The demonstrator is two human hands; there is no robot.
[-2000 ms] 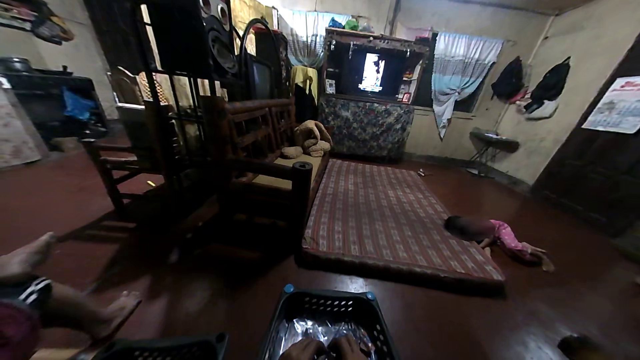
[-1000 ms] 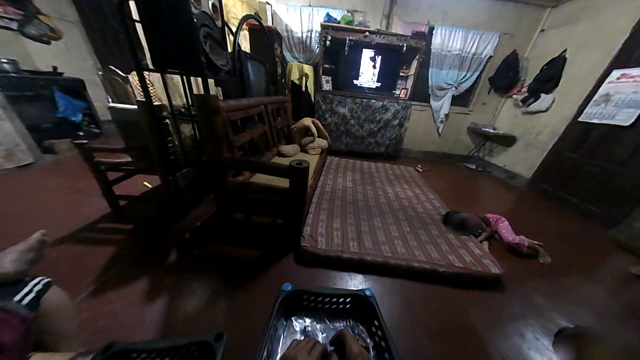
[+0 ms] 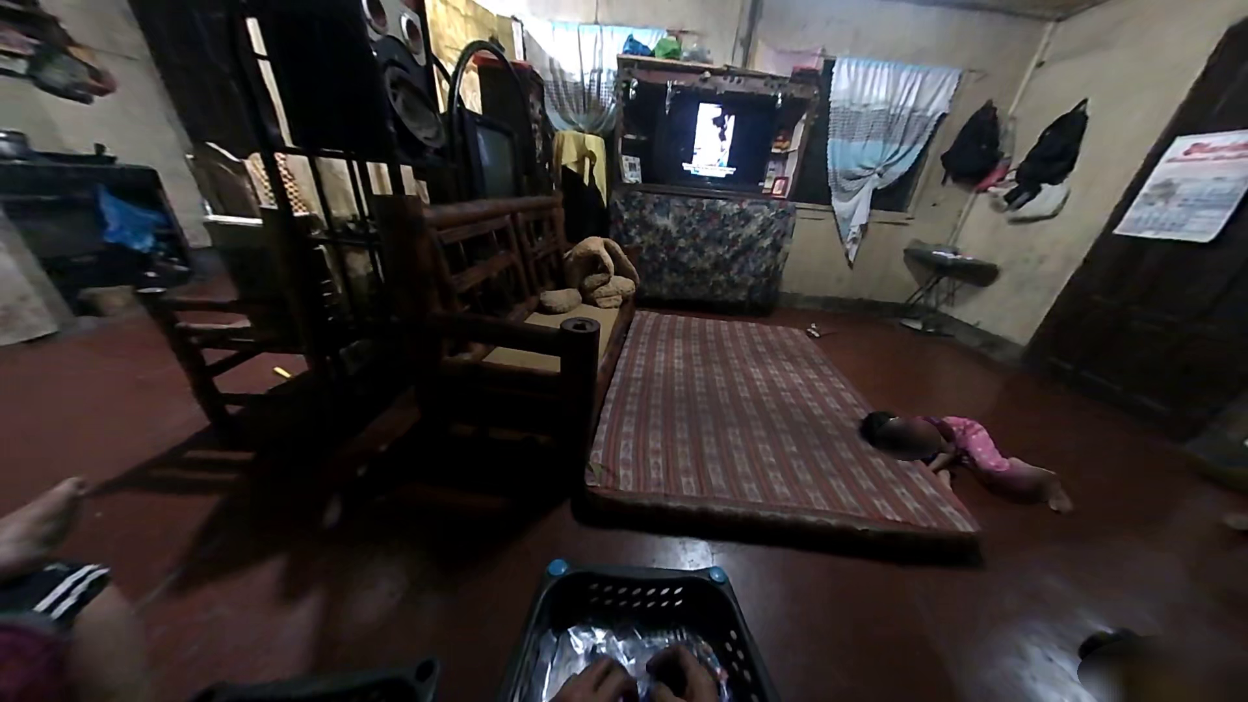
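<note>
Both my hands are at the bottom edge of the head view, over a black perforated plastic basket [image 3: 639, 575] with blue corner caps. Clear, shiny plastic packaging [image 3: 585, 639] lies inside it. My left hand [image 3: 597, 681] and my right hand [image 3: 682, 673] are close together with curled fingers at the plastic. Whether either one grips a piece is too dark and small to tell. The lower parts of both hands are cut off by the frame.
A second black basket [image 3: 331, 685] stands at the lower left, near a person's bare leg [image 3: 107, 639]. Ahead lie a striped mattress [image 3: 726, 419] and a wooden bench [image 3: 507, 341]. A person in pink trousers [image 3: 975, 448] lies at the mattress's right edge. Another head shows at lower right.
My hands have shifted slightly within the basket, with fingers still curled. At the left, the second foot seen two seconds ago near the small basket is out of sight.
</note>
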